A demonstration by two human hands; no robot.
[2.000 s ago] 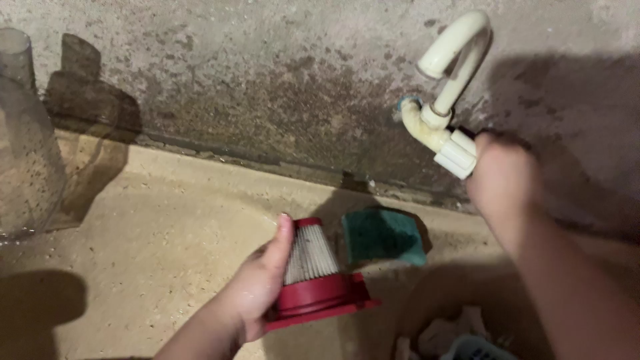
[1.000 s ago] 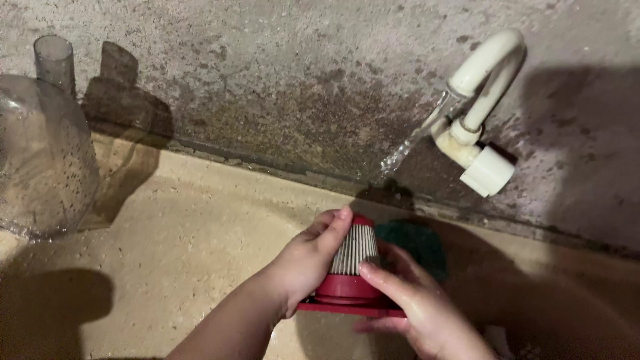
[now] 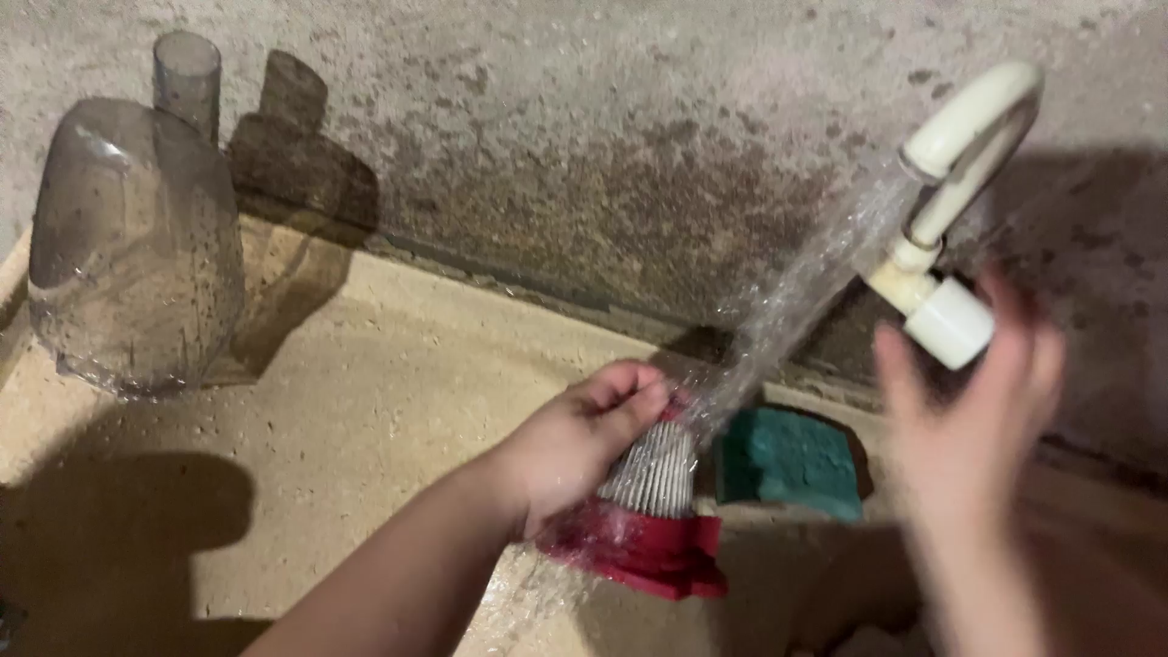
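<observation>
My left hand [image 3: 584, 447] grips a pleated vacuum filter [image 3: 652, 470] with a red frame by its narrow top end. Water pours from the curved white plastic faucet [image 3: 976, 119] onto the filter and splashes off its wide red base. At the right, my right hand [image 3: 976, 392], blurred, has its fingers spread around the faucet's white knob [image 3: 951, 323]; whether they touch it is unclear. A green scouring pad [image 3: 789, 461] lies just right of the filter.
A clear, smoky plastic dust container [image 3: 137, 255] stands wet at the left by the wall. A stained concrete wall [image 3: 584, 137] rises behind the beige basin [image 3: 411, 383]. Something pale lies partly hidden at the bottom right.
My right hand has left the filter and moved up to the faucet knob. The water, a thin stream one second ago, is now a wide, strong flow. Two seconds ago no water ran.
</observation>
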